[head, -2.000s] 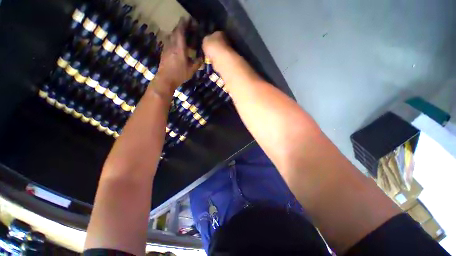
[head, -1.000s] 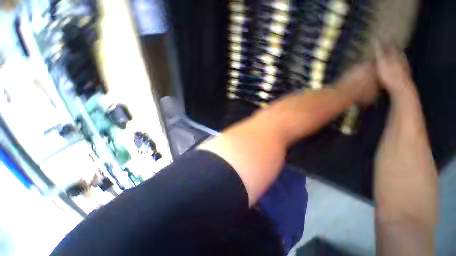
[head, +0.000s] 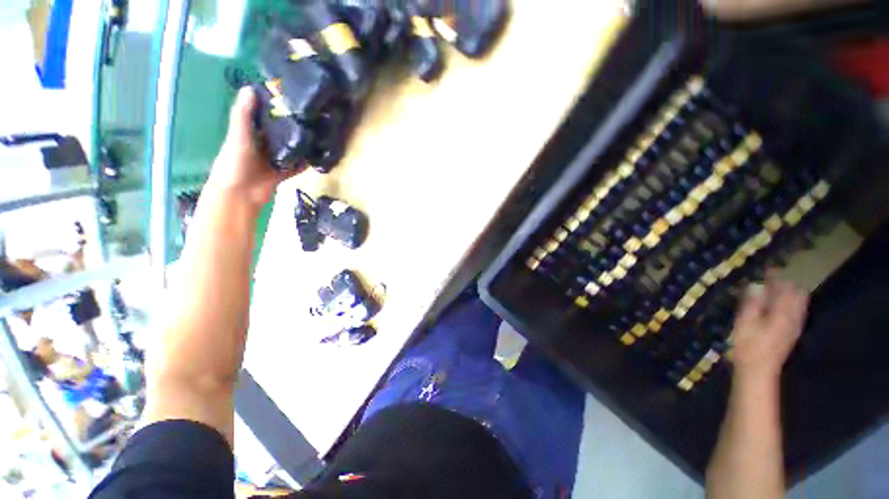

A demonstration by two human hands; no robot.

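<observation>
A clump of black power adapters (head: 310,83) with pale and yellow bands lies at the top of the pale bench. My left hand (head: 255,161) is at its near left end, closed around some adapters; they cover most of its fingers. The big black tote (head: 595,365) stands right of the bench with adapters in slanting banded rows (head: 673,219). My right hand (head: 770,326) is in the tote at the end of the row nearest it, over a tan divider (head: 829,258). It is blurred, and I cannot tell whether it holds anything.
Loose adapters (head: 341,223) and a small group (head: 346,302) lie on the bench (head: 439,185), left of the tote. A green conveyor (head: 210,107) with a pale metal rail (head: 168,127) runs along the far left. Part of another person's arm (head: 780,8) shows at the top right.
The view has swung left to the bench. My left hand has left the tote and my other hand, and is now at the adapter clump. My right hand remains in the tote.
</observation>
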